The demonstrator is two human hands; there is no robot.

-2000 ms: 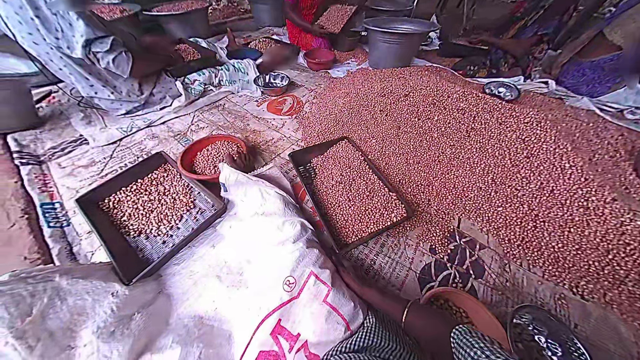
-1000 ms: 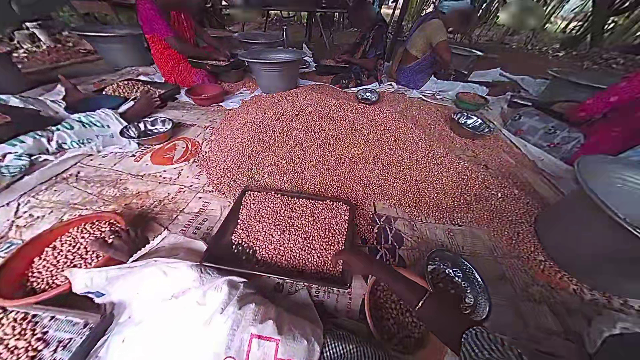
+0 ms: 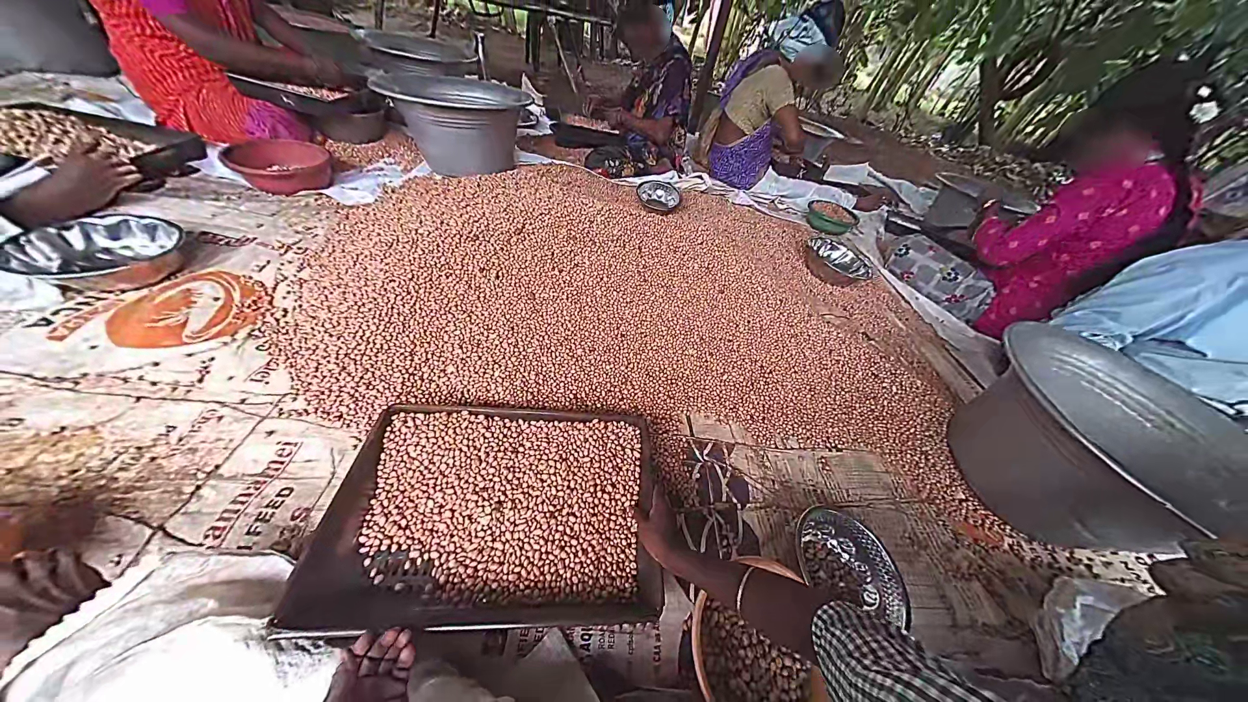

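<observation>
A dark rectangular tray (image 3: 331,565) holds a thick layer of shelled peanuts (image 3: 507,497), with a bit of its base showing at the near left. My right hand (image 3: 658,531) grips its right rim; a bangle circles that wrist. My left hand (image 3: 375,663) is at the bottom, fingers curled up at the tray's near edge, mostly cut off by the frame. Behind the tray spreads a wide, low heap of peanuts (image 3: 585,283). Under my right forearm stands an orange bowl (image 3: 700,634) of darker nuts, beside a shiny metal bowl (image 3: 892,575) with some nuts.
A large metal pot (image 3: 1004,468) stands at the right, another (image 3: 458,127) behind the heap. Printed sacks (image 3: 273,478) cover the ground. Another person's hand (image 3: 44,595) is at the left edge, beside a white sack (image 3: 195,634). Several people sit around the heap with trays and bowls.
The view has swung right. My left hand now shows at the tray's near edge; it was not there a second ago. My right hand stays at the tray's right side.
</observation>
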